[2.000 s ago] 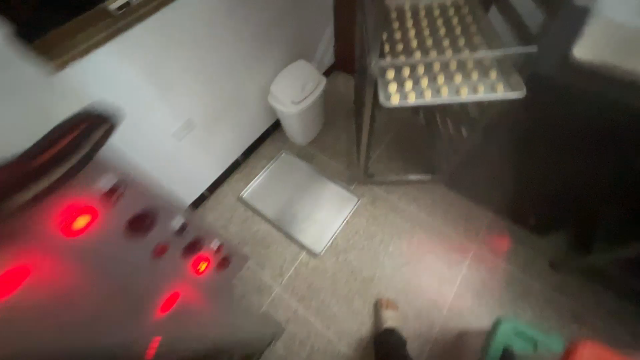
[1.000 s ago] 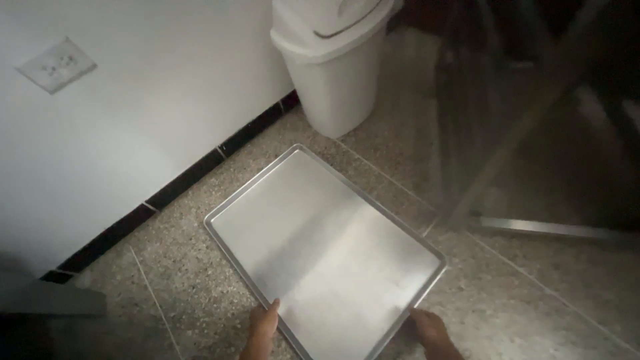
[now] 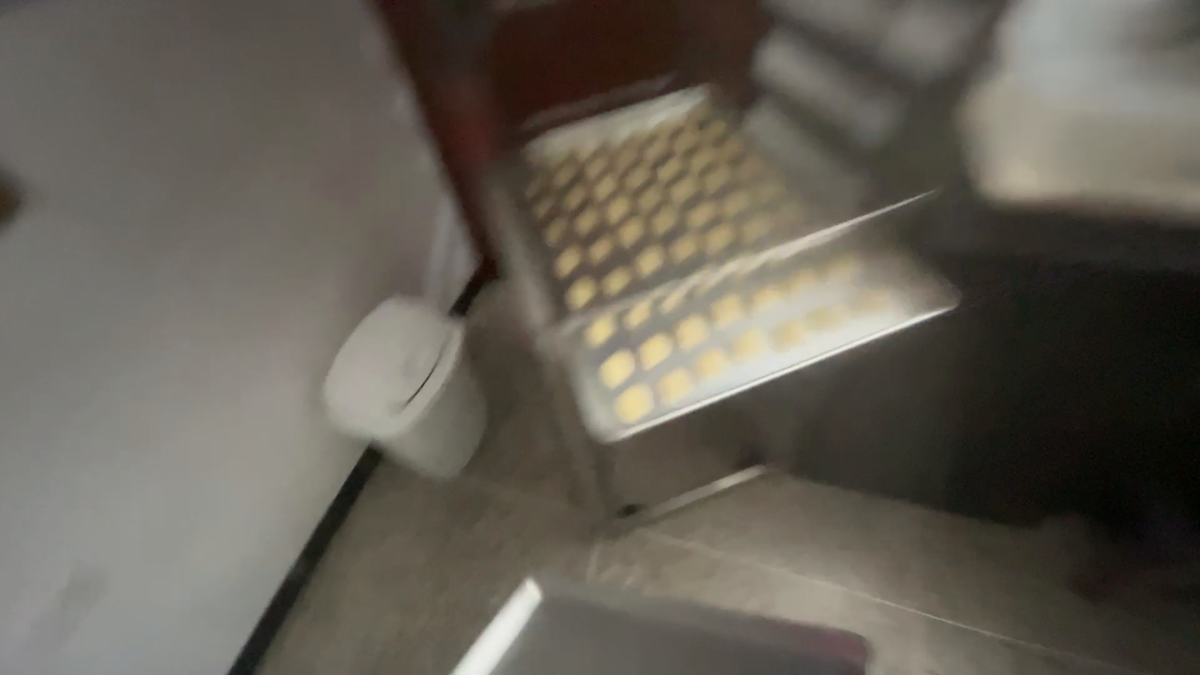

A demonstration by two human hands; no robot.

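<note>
A metal baking tray (image 3: 675,637) shows at the bottom edge, blurred, with its left rim brightly lit. Neither my left hand nor my right hand is in view, so their hold on this tray cannot be seen. Beyond it, a metal rack (image 3: 600,478) carries a sheet tray (image 3: 750,380) with rows of small, pale yellow pieces that look like dough. A second level of the rack, with a thin metal edge running across, lies above that tray and partly overlaps it in the view.
A white lidded trash bin (image 3: 412,394) stands on the floor between the wall and the rack. A white wall (image 3: 187,328) with a black baseboard (image 3: 305,572) runs along the left. A pale, blurred object (image 3: 1087,141) is at the upper right.
One second ago both my hands were at the near edges of the tray on the floor; now they are out of view. The view has swung up toward the rack.
</note>
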